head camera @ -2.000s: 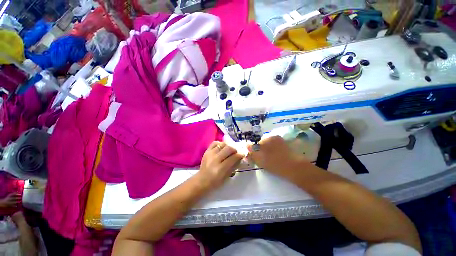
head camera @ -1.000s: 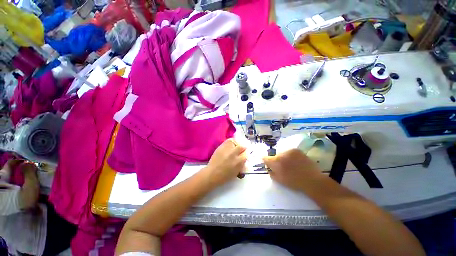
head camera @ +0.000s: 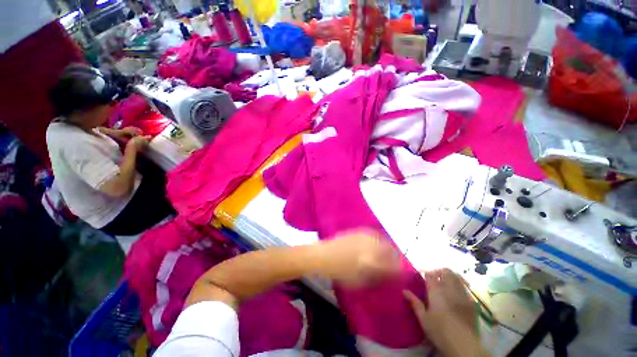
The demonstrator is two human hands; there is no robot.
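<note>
A magenta knit garment piece [head camera: 381, 314] runs from the pile on the table down over the front edge towards me. My left hand [head camera: 367, 258] is blurred above it; whether it grips the cloth cannot be told. My right hand [head camera: 447, 307] is at the piece's right edge, its thumb over the cloth and fingers beside it, holding it. The white sewing machine head [head camera: 552, 233] stands to the right, with its presser foot [head camera: 482, 265] beyond my right hand. No cloth is clearly visible under the foot.
Pink-and-white garment parts [head camera: 419, 115] bunch behind the magenta pile. Redder pink pieces [head camera: 237, 150] drape over a yellow-orange board [head camera: 258, 185]. Black strips [head camera: 552, 321] lie under the machine arm. More magenta garments [head camera: 244, 314] hang below, by a blue crate [head camera: 105, 324]. A person [head camera: 91, 153] sits at left.
The view has swung left. Both hands have left the needle area; the left moved left over the magenta cloth, which now hangs over the table's front edge. The right now holds its edge.
</note>
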